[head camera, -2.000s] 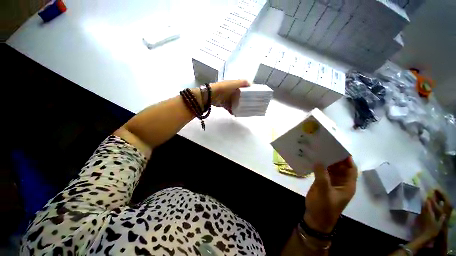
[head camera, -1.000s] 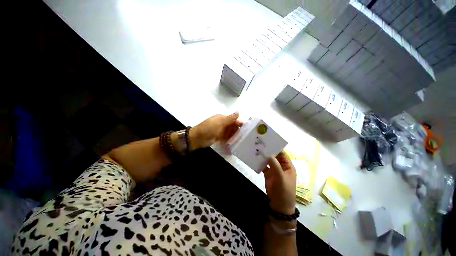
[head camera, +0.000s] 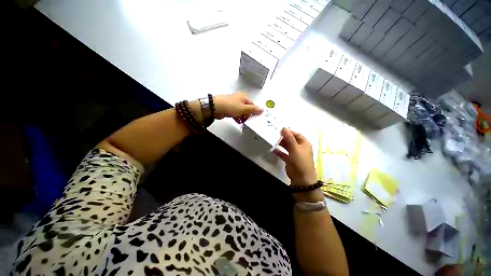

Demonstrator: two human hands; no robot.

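A white retail box [head camera: 265, 125], its lid side with the round yellow mark facing up, is held between both hands near the table's front edge. My left hand [head camera: 235, 108] grips its left side. My right hand [head camera: 297, 153] grips its right corner with thumb and fingers. A pale edge shows under the lid by my right fingers; the inside of the box is hidden.
Rows of white boxes [head camera: 359, 89] stand behind, with a tall stack farther back. Yellow blanks [head camera: 338, 161] and a yellow insert [head camera: 381, 187] lie right. A slim white pack [head camera: 208, 22] is upper left. Open box parts [head camera: 434, 216], black cables [head camera: 421, 126] and plastic bags [head camera: 463, 143] are far right.
The lid and the white piece from my left hand came together into one box. Both hands have since moved slightly up, and the box now lies flatter. The camera view has shifted.
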